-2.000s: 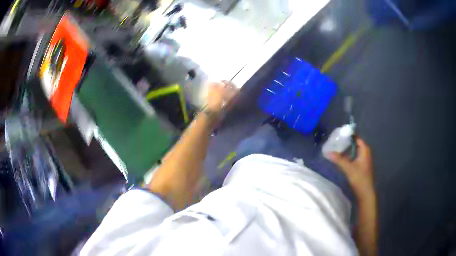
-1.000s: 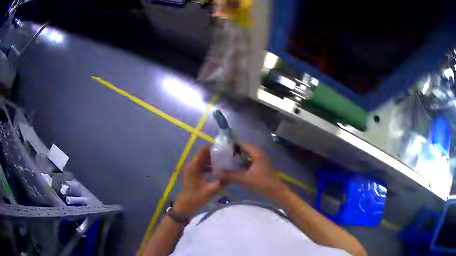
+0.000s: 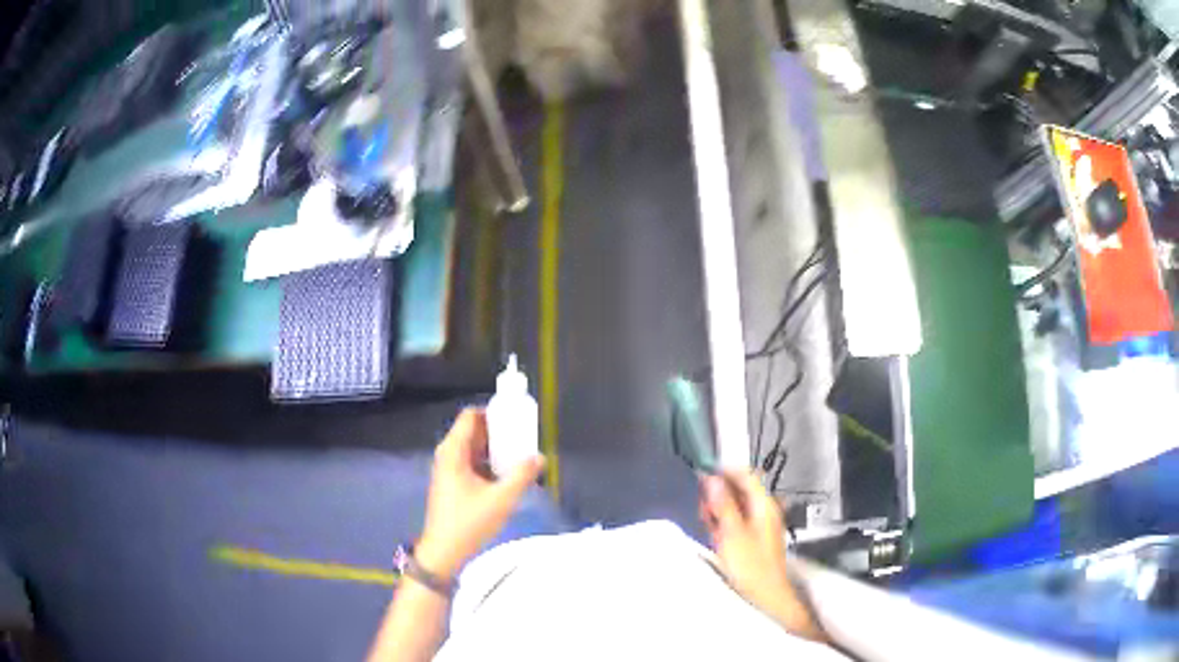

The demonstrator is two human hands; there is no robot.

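My left hand (image 3: 468, 494), with a band at the wrist, holds a white squeeze bottle (image 3: 513, 422) upright, its narrow nozzle pointing away from me. My right hand (image 3: 746, 520) holds a slim green-handled tool (image 3: 690, 424) by its near end, between thumb and fingers. The tool is blurred and its far tip is hard to make out. The hands are apart, one on each side of my white-clothed front.
At left, a green-topped table (image 3: 422, 304) bears black dotted part trays (image 3: 332, 331) and white paper (image 3: 300, 246). At right are a pale metal machine rail (image 3: 719, 246), hanging cables, a green conveyor belt (image 3: 967, 388) and an orange-red panel (image 3: 1115, 239). A yellow line (image 3: 552, 233) marks the floor.
The view has turned to the green table and conveyor. My hands, together at the bottle one second ago, are now apart; the bottle is in my left hand and the green tool in my right.
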